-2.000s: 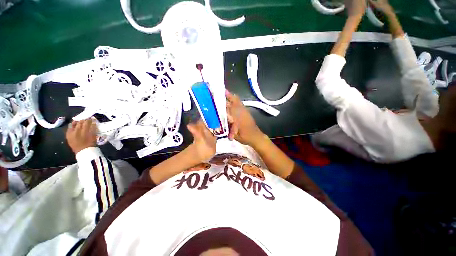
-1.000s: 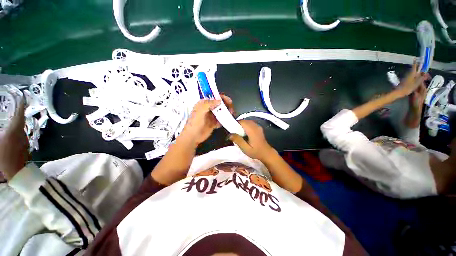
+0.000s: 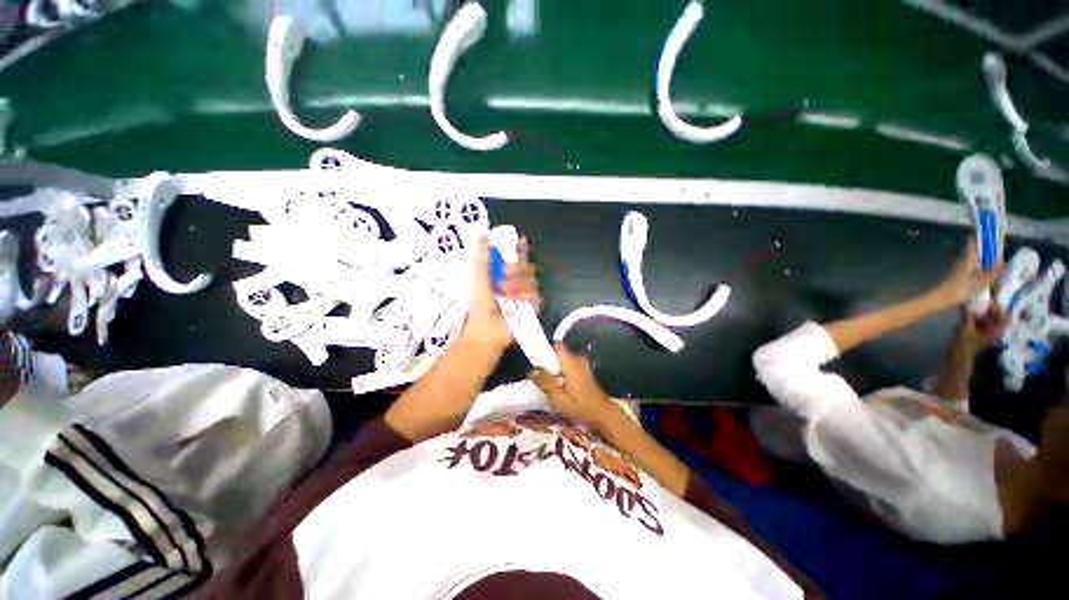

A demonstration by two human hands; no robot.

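A white curved arm assembly (image 3: 530,332) with a bright blue battery (image 3: 497,270) is held between my two hands over the front edge of the black bench. My left hand (image 3: 498,293) is closed around its upper, wider end and covers part of the battery. My right hand (image 3: 565,377) grips its lower, narrow end. A heap of white half shells (image 3: 352,264) with dark cross-shaped vents lies just left of my left hand. Small details on the held arm are blurred.
Two curved arms (image 3: 639,264) lie on the black bench to my right. Several arms (image 3: 451,76) lie on the green belt beyond the pale rail (image 3: 563,188). A person at right (image 3: 891,434) holds a white arm. A person in striped sleeves sits at left (image 3: 199,469).
The arm assembly was close to the camera, then came down between my hands. My left hand now covers more of the battery. The view has shifted, showing more of the belt.
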